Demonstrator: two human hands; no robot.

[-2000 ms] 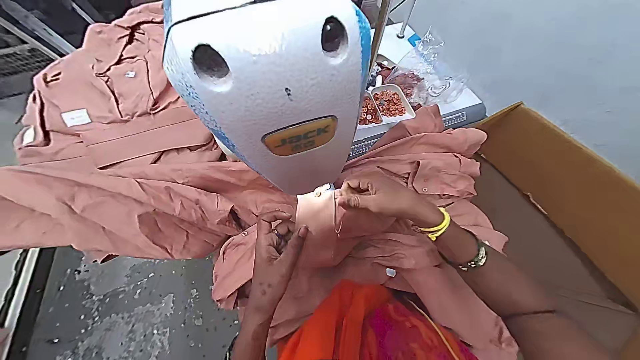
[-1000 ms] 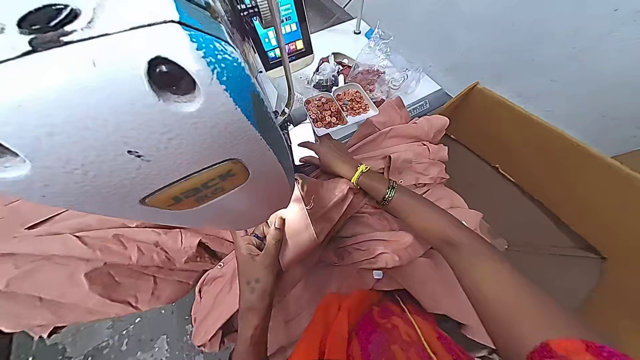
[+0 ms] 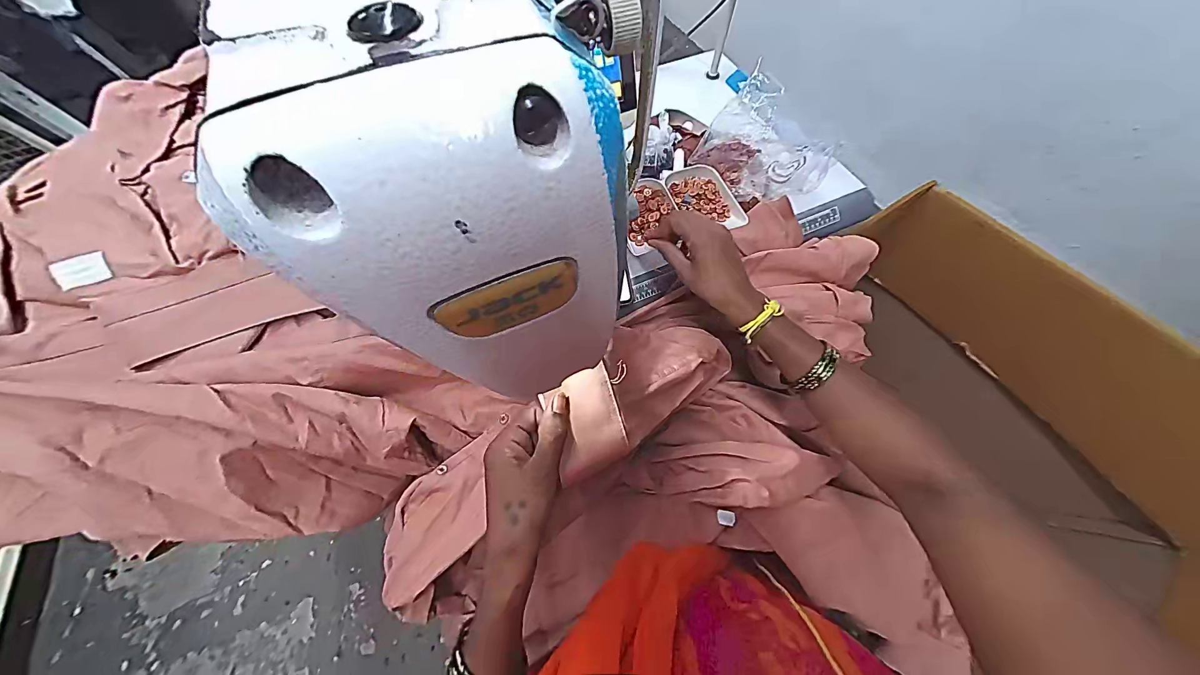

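Observation:
A white Jack sewing machine head [image 3: 412,206] fills the upper middle. Below its lower end, my left hand [image 3: 530,445] pinches the edge of a pink shirt cuff [image 3: 595,412], thumb on top. Beyond the machine's right side, my right hand [image 3: 703,258] reaches to the two white button trays, fingertips at the near edge of the left one. Reddish-brown buttons [image 3: 647,211] lie in that tray, and more buttons [image 3: 701,195] in the right tray. Whether the right fingers hold a button cannot be told. The machine's needle area is hidden behind its head.
Pink garments [image 3: 169,394] are heaped at left and under both forearms. A clear plastic bag [image 3: 764,150] lies behind the trays on the machine bed. At right stands an open cardboard box [image 3: 1031,319]. Part of a screen shows behind the machine.
My right hand has left the cuff and moved forward to the button trays. My left hand stays at the cuff. The view has swung between frames.

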